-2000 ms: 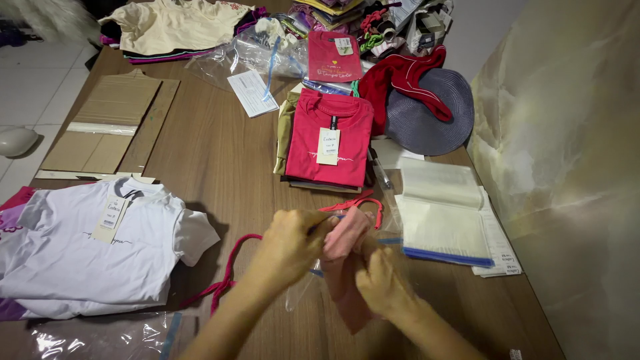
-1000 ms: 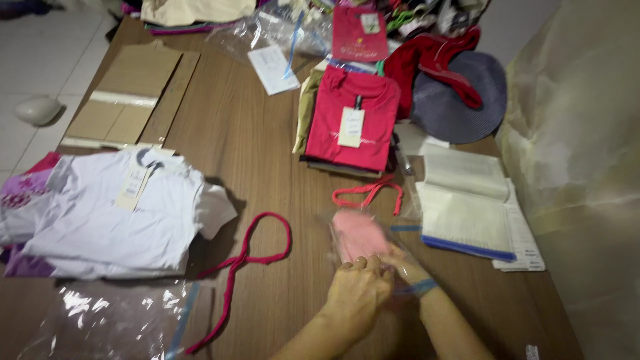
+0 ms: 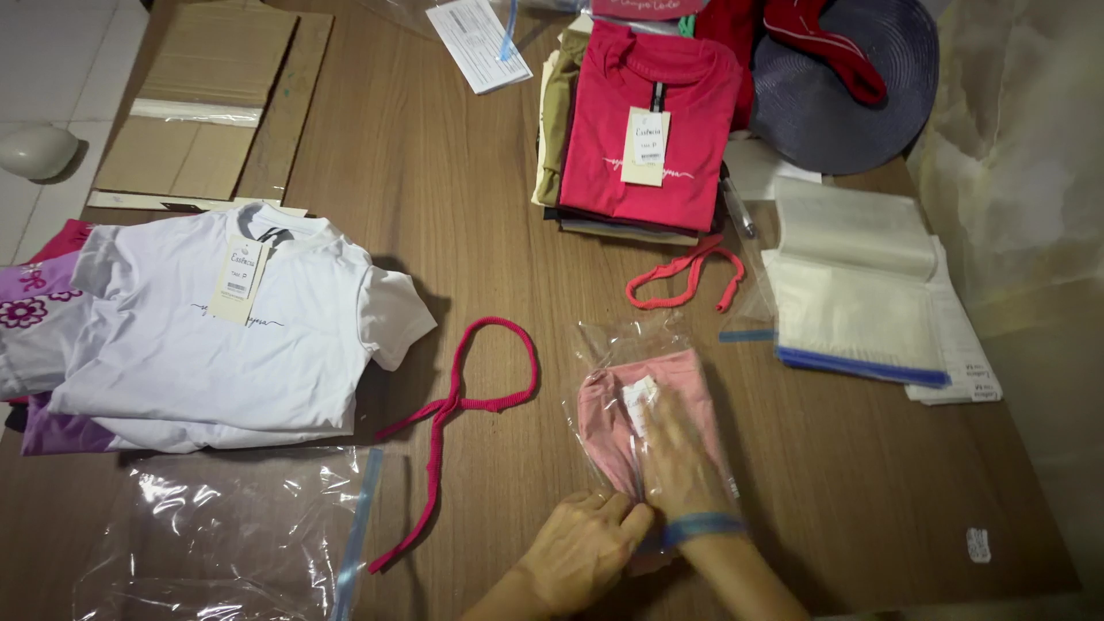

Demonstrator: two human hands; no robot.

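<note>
A clear plastic bag (image 3: 625, 341) lies flat near the front middle, with a folded pink garment (image 3: 694, 388) and a white tag (image 3: 640, 398) inside. My right hand (image 3: 681, 461) reaches through the bag's mouth, its fingers spread flat over the garment and tag. The bag's blue seal strip (image 3: 703, 524) crosses that wrist. Fingers of my left hand (image 3: 588, 539) pinch the bag's edge beside the right wrist. To the left, a crimson cord (image 3: 435, 470) forms a loop on the wooden table. Above the bag rests a coral-red cord (image 3: 660, 291).
Folded white T-shirts (image 3: 216, 362) are at left, above another clear bag (image 3: 233, 535). A red T-shirt (image 3: 647, 172) tops a stack at the back. Empty small bags (image 3: 854, 319) and a pen (image 3: 737, 207) lie right. Cardboard (image 3: 207, 95) and a round grey placemat (image 3: 849, 86) are farther back.
Two seconds ago both hands held the pink garment above the table; one second ago it was in the bag. Now my right hand is inside the bag, over the flattened garment. The view has moved closer.
</note>
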